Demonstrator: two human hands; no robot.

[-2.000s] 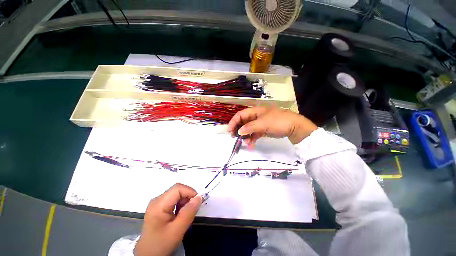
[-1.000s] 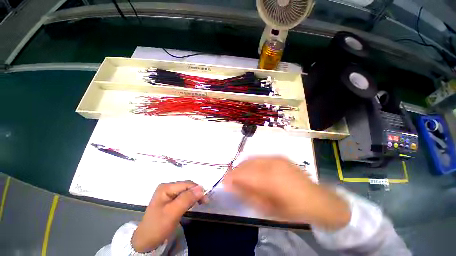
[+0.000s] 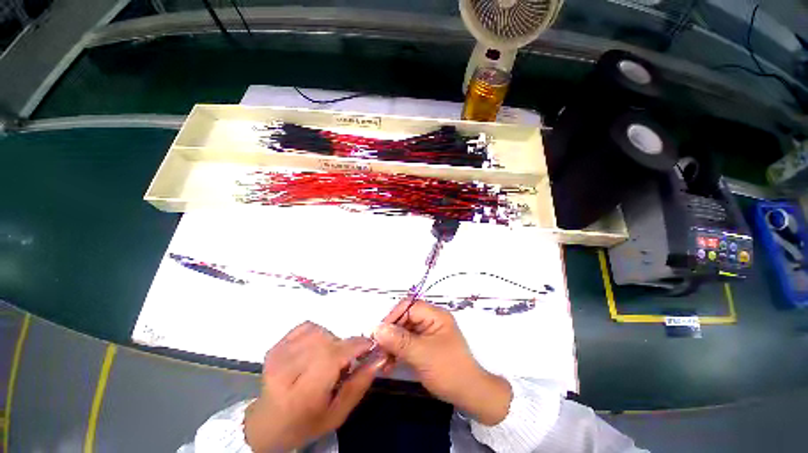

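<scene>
My left hand (image 3: 310,376) and my right hand (image 3: 431,347) meet near the front edge of the white sheet (image 3: 221,305). Both pinch the near end of a thin dark and red wire harness (image 3: 425,274). The harness runs up from my fingers to a black plug (image 3: 445,229) near the tray's front edge. The piece between my fingertips is too small and covered to tell. Other thin leads with dark wrapped sections (image 3: 312,285) cross the sheet from left to right, and a single black wire curves off to the right.
A cream two-compartment tray (image 3: 168,180) holds red leads (image 3: 337,188) and black-and-red leads (image 3: 399,148). Behind stand a fan (image 3: 509,18) and a gold-orange can (image 3: 485,94). To the right are black tape rolls (image 3: 645,139), a tape dispenser (image 3: 651,234) and a blue bin (image 3: 780,279).
My right hand has come down from the plug to my left hand, and both now hold the harness's near end. The plug lies free near the tray. The view has shifted slightly.
</scene>
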